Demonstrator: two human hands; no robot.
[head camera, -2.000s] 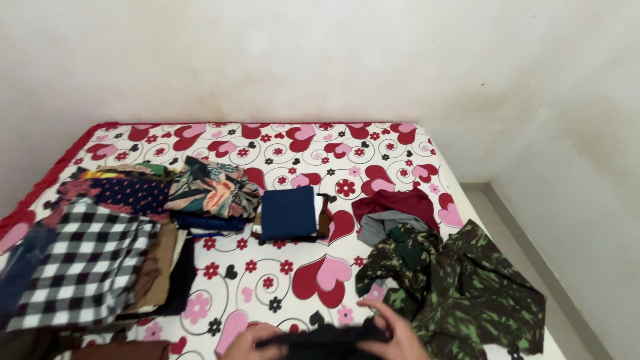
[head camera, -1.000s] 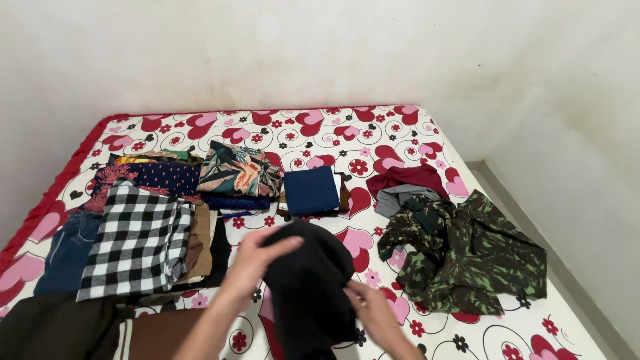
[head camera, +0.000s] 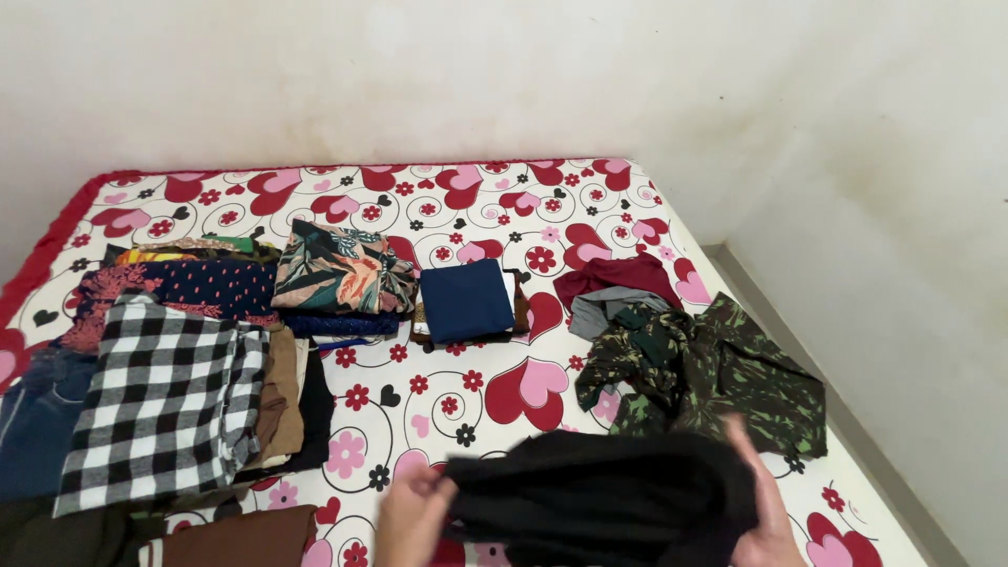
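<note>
A black cloth garment (head camera: 606, 496) is stretched sideways between my hands at the bottom of the view, above the bed. My left hand (head camera: 413, 512) pinches its left end. At its right end, my right hand (head camera: 760, 504) grips the cloth, fingers partly hidden behind it and slightly blurred. Beyond the right hand lies a loose camouflage garment (head camera: 748, 378), with a grey cloth (head camera: 602, 307) and a maroon cloth (head camera: 622, 276) behind it. A small stack topped by a folded navy cloth (head camera: 466, 301) sits near mid-bed.
Piled at left are a black-and-white checked cloth (head camera: 165, 394), a leaf-print cloth (head camera: 339, 272), blue jeans (head camera: 39, 417) and a brown cloth (head camera: 244, 539). The bed wears a heart-print sheet (head camera: 528, 394) with a red edge. Walls (head camera: 378, 79) stand behind and at right.
The black garment hung bunched and upright between my hands a second ago; now it is spread out sideways. My right hand has moved to the right.
</note>
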